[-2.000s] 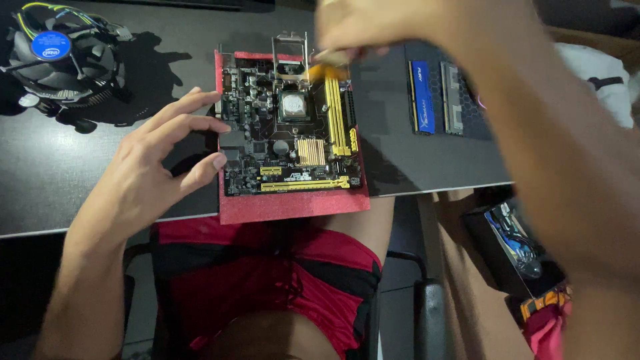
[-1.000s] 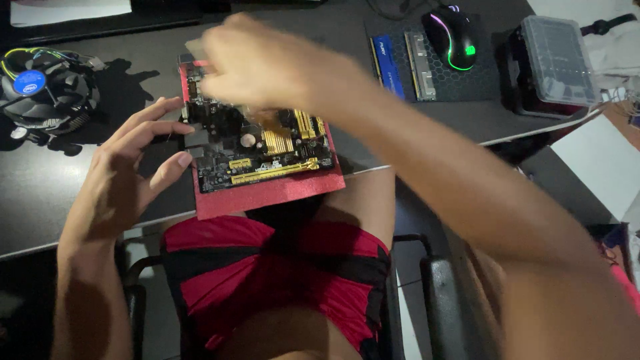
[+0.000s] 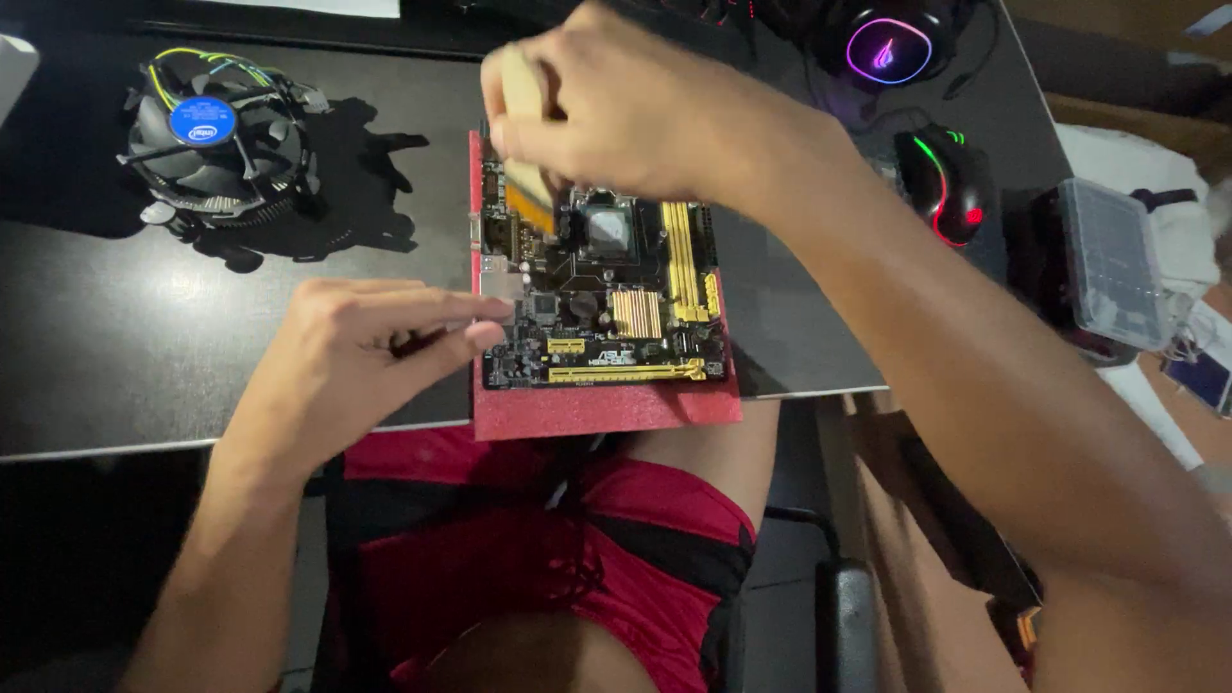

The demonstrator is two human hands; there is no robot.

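Note:
An ASUS motherboard lies on a red foam sheet at the desk's front edge. Grey paste covers the processor in its socket. My right hand grips a paintbrush with a pale handle; its orange bristles are over the board's upper left part, left of the socket. Whether the bristle tips touch the board cannot be told. My left hand rests at the board's left edge, thumb and fingers slightly apart at the metal ports. Gold heatsink and yellow slots show on the board.
An Intel CPU cooler with its fan sits on the desk at left. At right are a lit mouse and a clear-lidded plastic box. Another black device with a lit ring stands at the upper right. My right forearm crosses the desk.
My right hand has moved the brush from the memory slots at the board's right, two seconds ago, to its upper left part. My left hand has stayed at the board's left edge.

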